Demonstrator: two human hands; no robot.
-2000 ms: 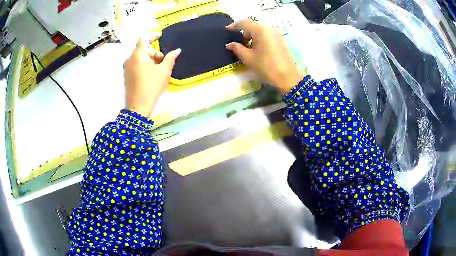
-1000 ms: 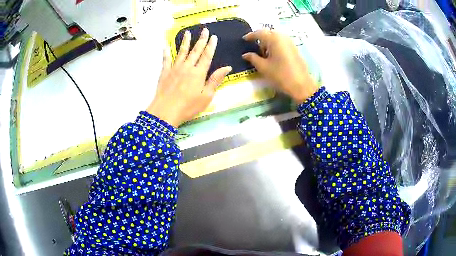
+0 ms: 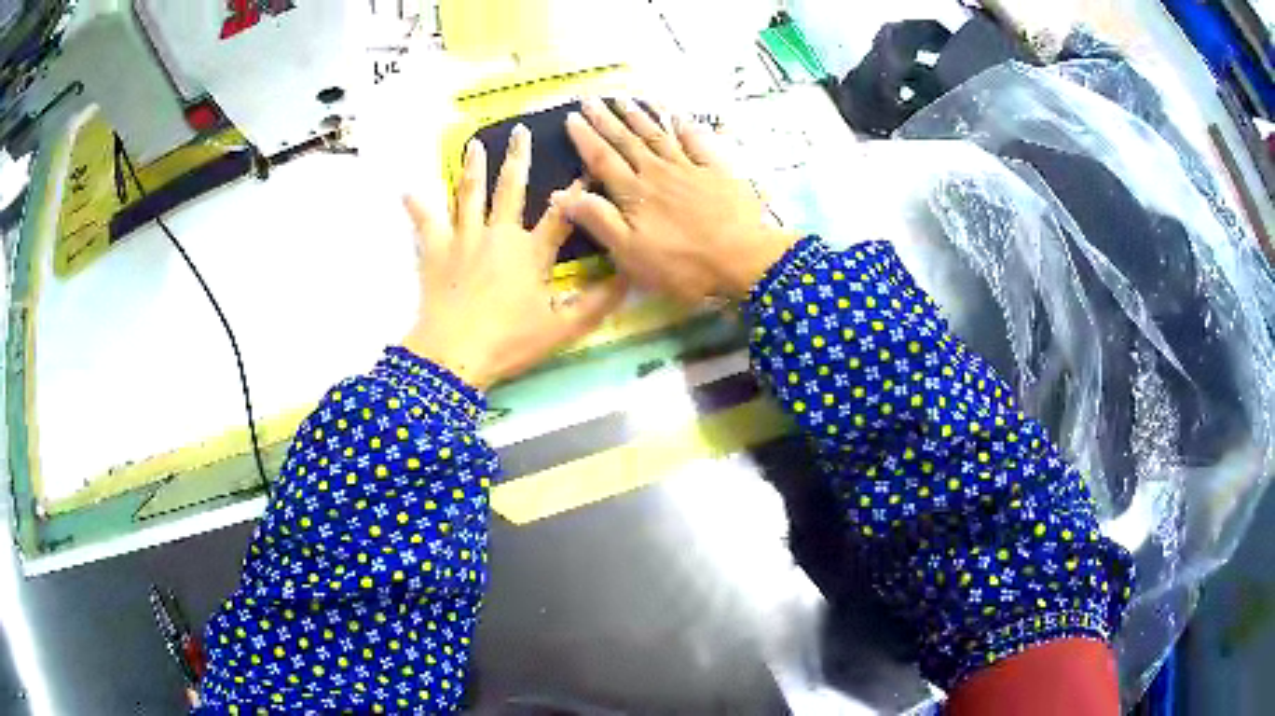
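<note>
A dark fabric panel [image 3: 543, 157] lies flat in the opening of the yellow sewing template [image 3: 463, 137] on the white base board [image 3: 329, 301]. My left hand [image 3: 496, 273] rests flat over the panel's left part with its fingers spread, holding nothing. My right hand [image 3: 671, 203] lies flat over the panel's right part with its fingers apart, its thumb close to my left hand. The two hands hide much of the panel and the template's near edge.
The sewing machine head [image 3: 266, 70] is at upper left, with a thin black cable [image 3: 224, 329] over the board. A clear plastic bag [image 3: 1035, 252] with dark contents is at right. Snips [image 3: 174, 632] lie at lower left. A yellow strip [image 3: 629, 469] crosses the metal table [image 3: 629, 602].
My right hand has gone from pinching at the panel's right edge to lying flat across it, further left. My left hand still lies on the panel, shifted slightly left and down.
</note>
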